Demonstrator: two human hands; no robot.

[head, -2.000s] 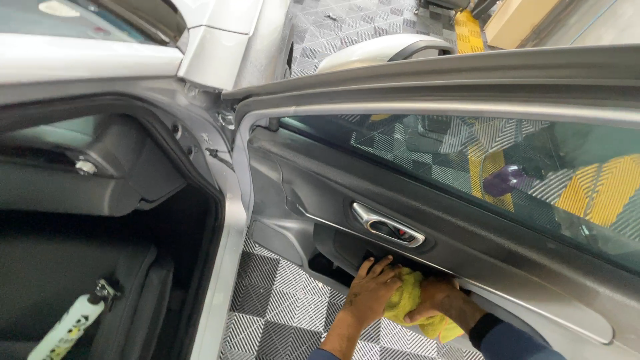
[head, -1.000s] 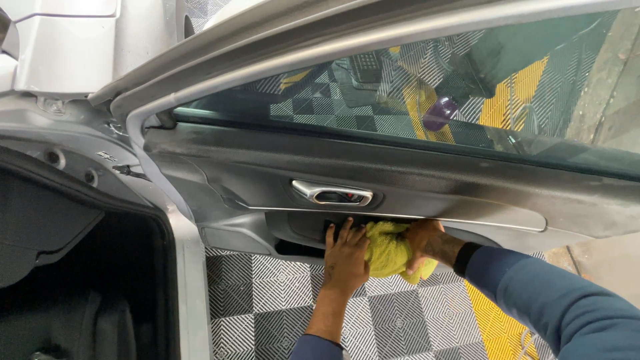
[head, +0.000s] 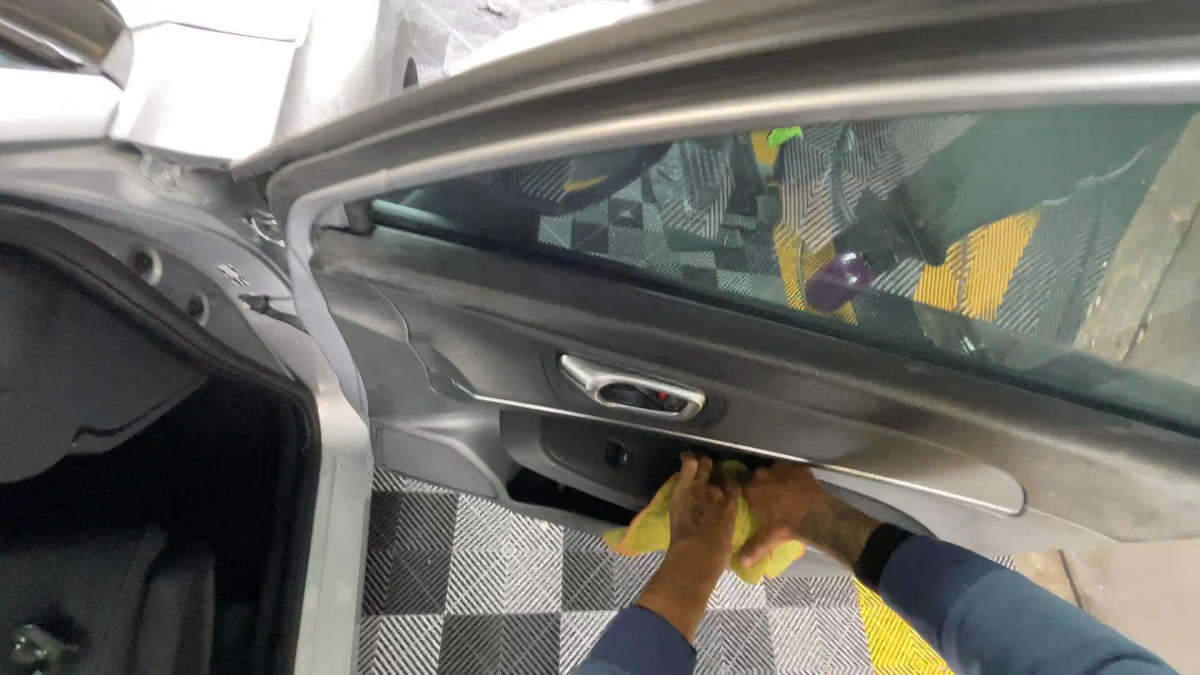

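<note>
A yellow cloth [head: 647,527] is bunched under both my hands at the armrest of an open car door [head: 506,366]. My left hand [head: 701,502] presses on the cloth, its fingertips at the armrest's dark recess. Close beside it on the right, my right hand [head: 792,511] grips the cloth, its fingers partly hidden in the folds. Above my hands is the silver inner door handle [head: 633,386]. A window switch [head: 617,455] shows on the armrest to the left of my left hand.
The door window [head: 712,216] spans the upper right; a purple object [head: 839,279] shows through it. At left are the door frame [head: 339,534] and the dark car interior [head: 84,366]. Checkered floor tiles [head: 506,600] lie below the door.
My left hand has moved right along the armrest, away from the switch area, and now rests on the cloth close against my right hand. The view has shifted.
</note>
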